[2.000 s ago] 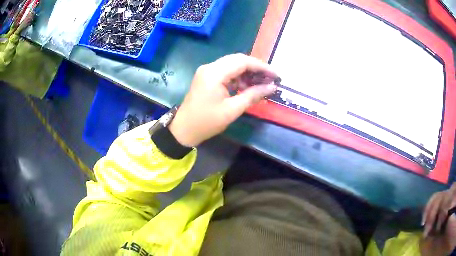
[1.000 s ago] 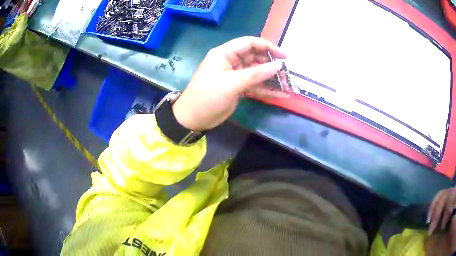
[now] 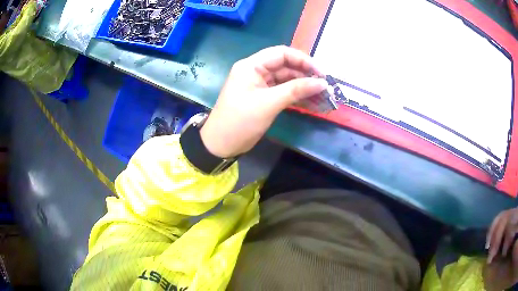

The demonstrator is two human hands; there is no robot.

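Observation:
The laptop lid panel, glaring white inside with a thin dark rim, lies on a red-orange foam pad. My left hand is at its lower left corner. Its thumb and fingers pinch a small silver-dark hinge; whether the hinge is fastened to the panel cannot be told. A small dark bracket is at the panel's lower right corner. My right hand is at the right edge, cut off and dim; whether it holds anything cannot be told.
A blue hinge bin and smaller blue screw bin stand on the green bench. Clear plastic and yellow-green cloth are left. A lower blue bin sits below the bench edge.
My left hand stays by the panel's lower left corner. The hinge between its fingers has turned and now shows at the corner. The view has shifted a little. My right hand stays at the right edge.

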